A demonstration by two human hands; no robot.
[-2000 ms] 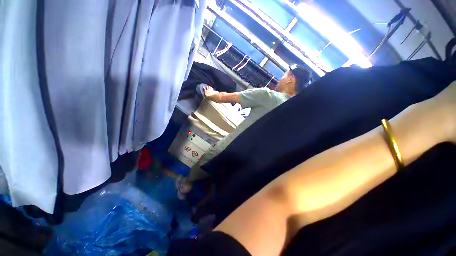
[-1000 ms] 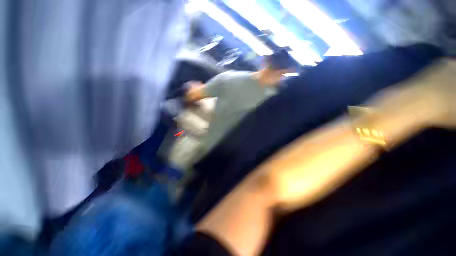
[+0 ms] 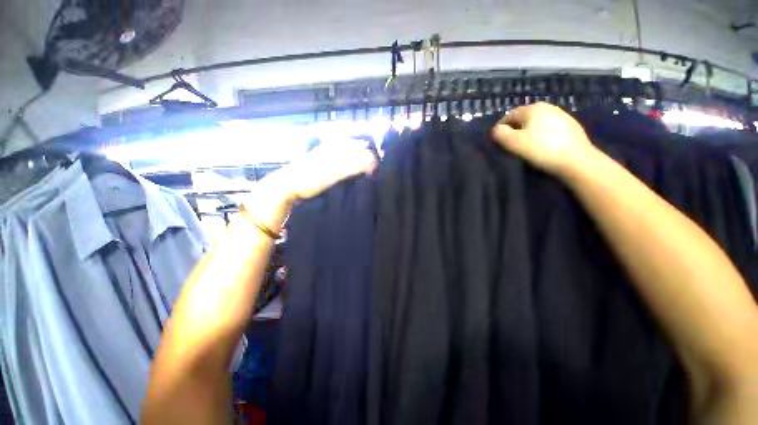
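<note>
Black garments [image 3: 449,274] hang in a dense row on black hangers from an overhead rail. My left hand [image 3: 328,170], with a gold bangle on the wrist, is raised at the row's left end; glare washes it out and its grip is unclear. My right hand [image 3: 544,137] is at the shoulders of the garments further right, just below the hooks, with fingers curled; whether it holds cloth cannot be told.
Pale grey-blue shirts [image 3: 91,249] hang at the left. An empty black hanger [image 3: 183,90] hangs above them. A dark fan [image 3: 108,33] is at the upper left. A thin rail [image 3: 332,56] runs overhead.
The view has swung from the aisle, blue sheeting and another person to the black garment row. Both my hands now show up at the row; before, one forearm crossed the picture.
</note>
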